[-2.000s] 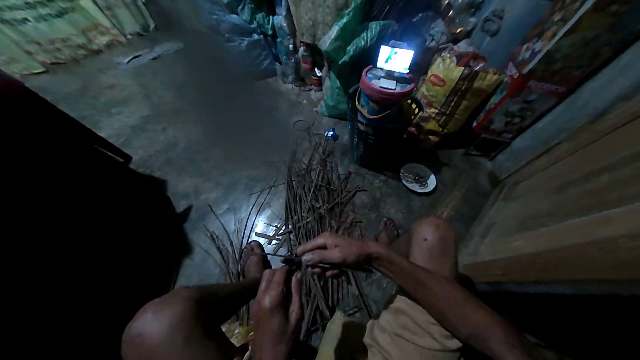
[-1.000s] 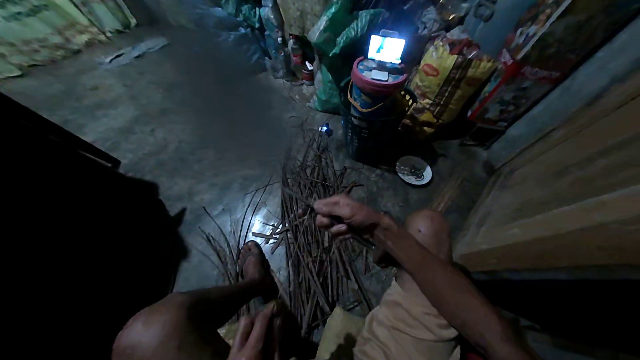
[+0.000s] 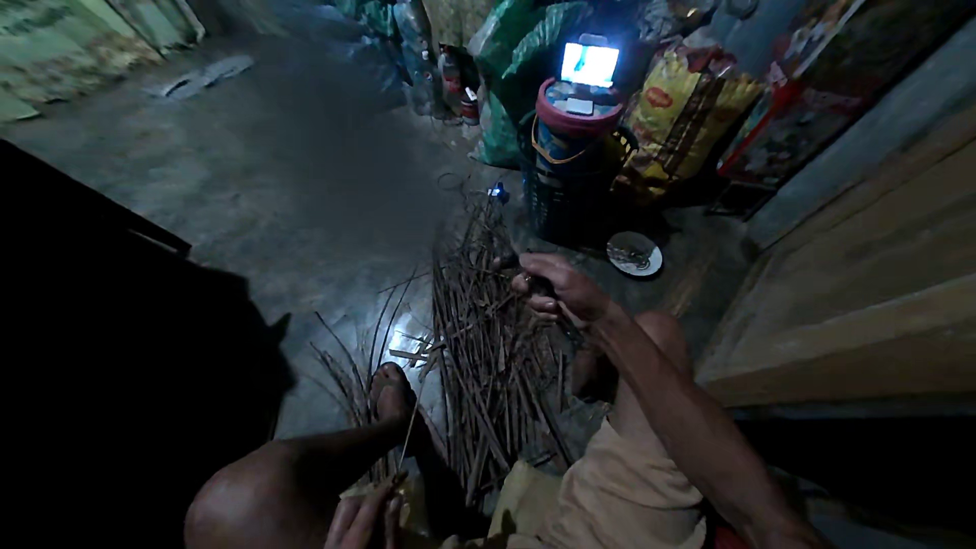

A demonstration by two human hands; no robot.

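Note:
A loose heap of thin brown sticks or strips (image 3: 488, 343) lies on the floor between my feet. Above its right side, my right hand (image 3: 560, 286) is closed around a dark tool, perhaps a knife, whose exact kind the dim light hides. Low in the view, my left hand (image 3: 366, 518) holds one end of a thin pale strip (image 3: 412, 423), which points up past my left foot. The two hands are well apart. More thin strips (image 3: 343, 377) lie left of that foot.
A bucket with a pink rim (image 3: 545, 114) carries a glowing screen (image 3: 589, 64). Right of it stands a yellow printed sack (image 3: 671, 114); a white plate (image 3: 634, 255) with small things lies in front. Green sacks (image 3: 503, 114) and bottles (image 3: 450, 76) stand behind. A wooden panel (image 3: 854, 267) is at right.
My hands were together over the strips two seconds ago. They have since parted, my left hand drawing down toward my lap and my right hand moving up and to the right.

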